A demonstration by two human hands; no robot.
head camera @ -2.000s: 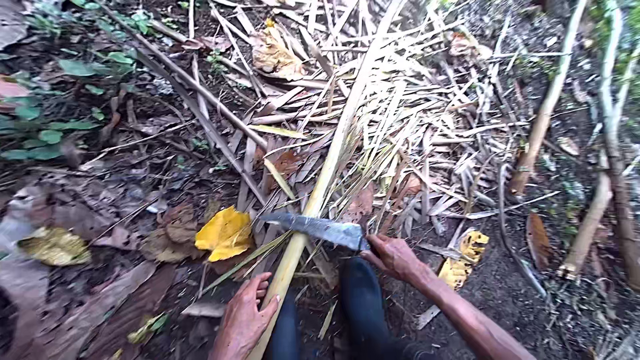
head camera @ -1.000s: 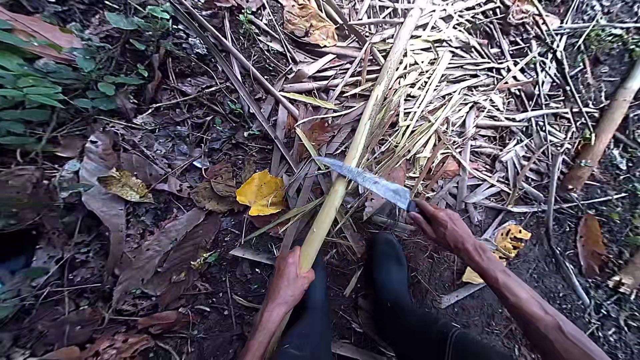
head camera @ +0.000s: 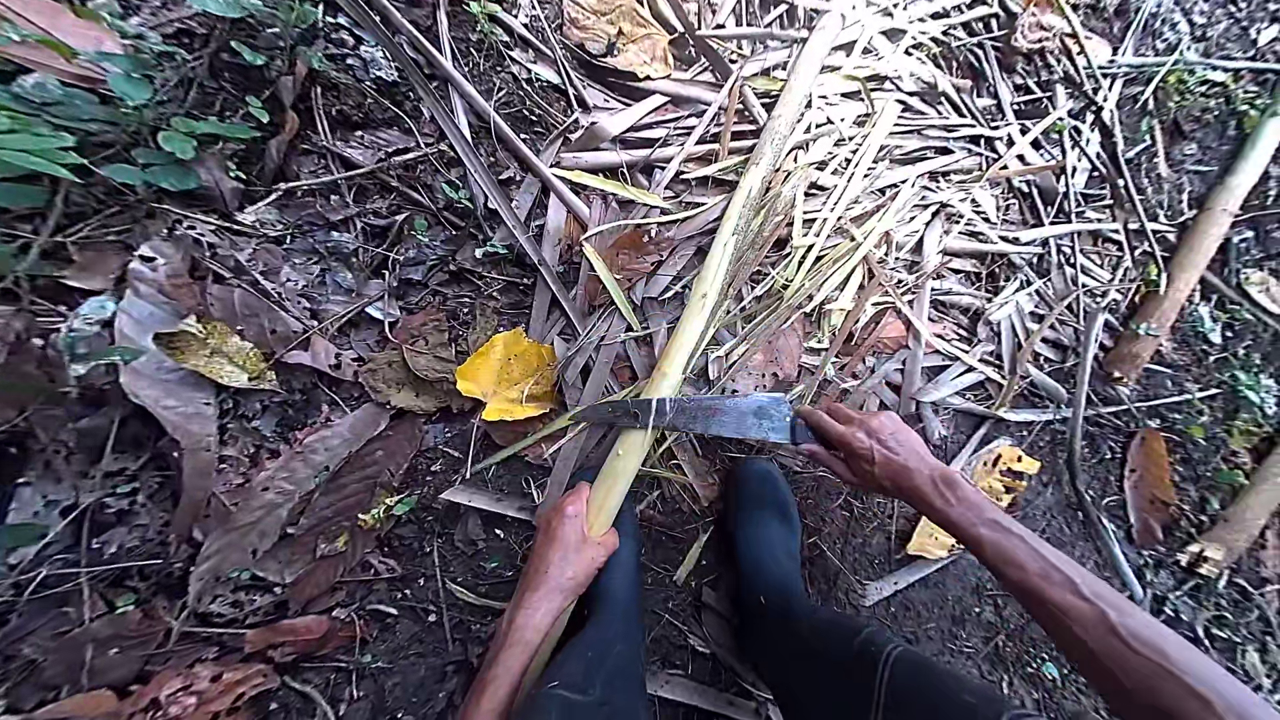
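A long pale wooden pole [head camera: 708, 280] runs from between my legs up to the top of the view, its surface stripped light yellow. My left hand [head camera: 572, 545] is closed around its lower part, just above my left boot. In my right hand [head camera: 865, 450] is the dark handle of a machete [head camera: 725, 416], mostly hidden by my fingers. The machete's blade lies crosswise over the pole, a little above my left hand, with its tip pointing left. Thin peeled strips [head camera: 850, 250] lie beside the pole on its right.
My black rubber boots [head camera: 762, 530] stand on dark soil near the pole. A yellow leaf [head camera: 508, 375] lies left of the blade, among brown dry leaves [head camera: 290, 480]. Cut stems [head camera: 1195, 270] stand at the right, and green plants [head camera: 150, 140] grow at upper left.
The blade has come down the pole, closer to my left hand, and now lies more level than one second ago. My left hand, loosely against the pole two seconds ago, is now wrapped around it.
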